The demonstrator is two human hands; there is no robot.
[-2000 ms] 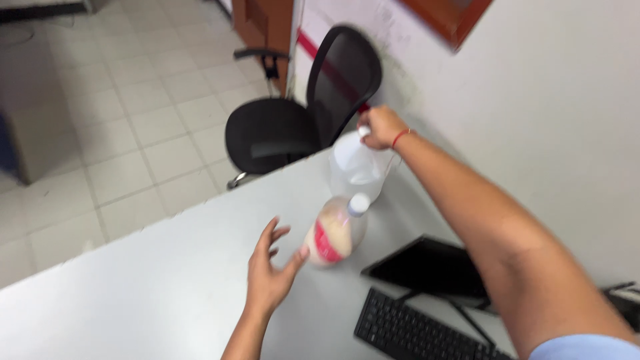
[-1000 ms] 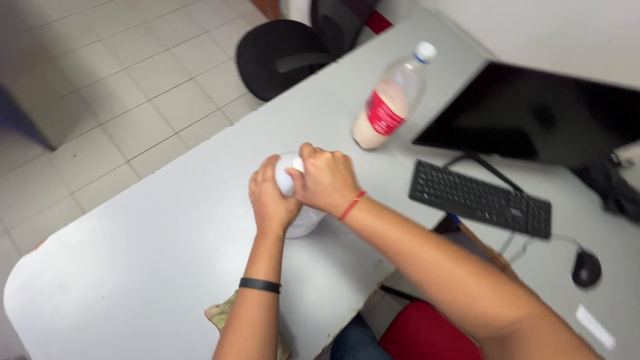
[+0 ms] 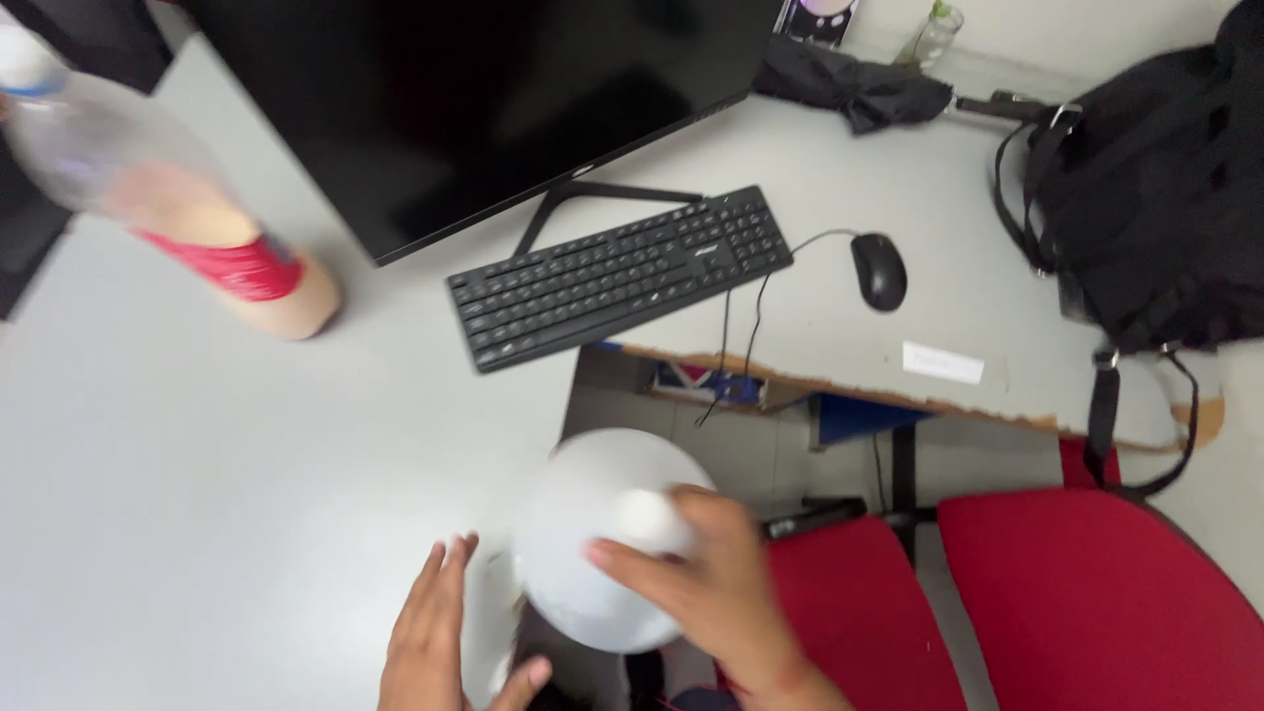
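Observation:
Around the neck of a translucent white plastic jug (image 3: 583,553), just below its white cap (image 3: 647,518), my right hand (image 3: 706,583) is closed. The jug is seen from above, over the inner corner of the grey desk. My left hand (image 3: 439,632) is to the jug's left, fingers spread, holding nothing. At the upper left a clear plastic bottle (image 3: 178,188) with a red label and blue-white cap stands on the desk, partly filled with a beige substance.
A monitor (image 3: 494,89), black keyboard (image 3: 622,276) and mouse (image 3: 879,272) stand on the desk (image 3: 247,474) beyond the jug. A black bag (image 3: 1165,197) lies at the right. Red chairs (image 3: 1106,583) are below the worn desk edge. A glass jar (image 3: 930,38) is near the wall.
My left hand has let go of the jug, which both hands held near its top one second ago. My right hand still holds it. The view has swung right.

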